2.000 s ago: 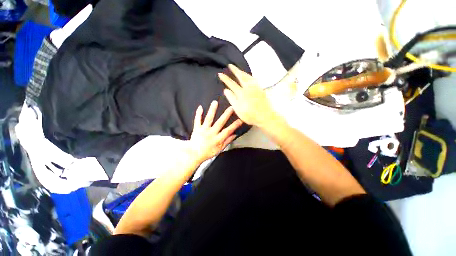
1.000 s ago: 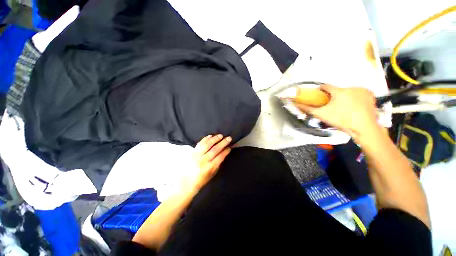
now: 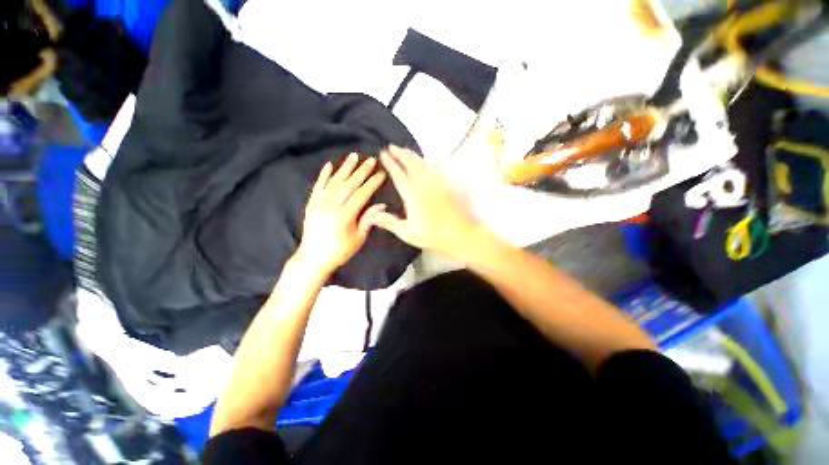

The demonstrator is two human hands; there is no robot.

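Observation:
The black cloth of the garment (image 3: 218,154) lies spread and wrinkled on the white padded table (image 3: 545,32). My left hand (image 3: 341,213) lies flat on its right part, fingers spread. My right hand (image 3: 423,204) is just beside it on the cloth's right edge, thumb apart, holding nothing that shows. The steam iron (image 3: 591,150), with its orange-brown handle, rests on the white cloth to the right, untouched. White garment parts show below the black cloth. A small black piece (image 3: 445,68) on white cloth lies beyond my hands. The picture is somewhat blurred.
A white tape roll (image 3: 724,188) and yellow-green snips (image 3: 745,238) lie at right on dark cloth, near a dark pouch with yellow trim (image 3: 804,177). Blue crates (image 3: 314,400) are below the table edge. Black-and-white cloth (image 3: 54,390) is heaped at lower left.
My right hand has let go of the iron and moved left onto the black cloth. My left hand has moved up from its lower edge onto the cloth. The iron now rests at right.

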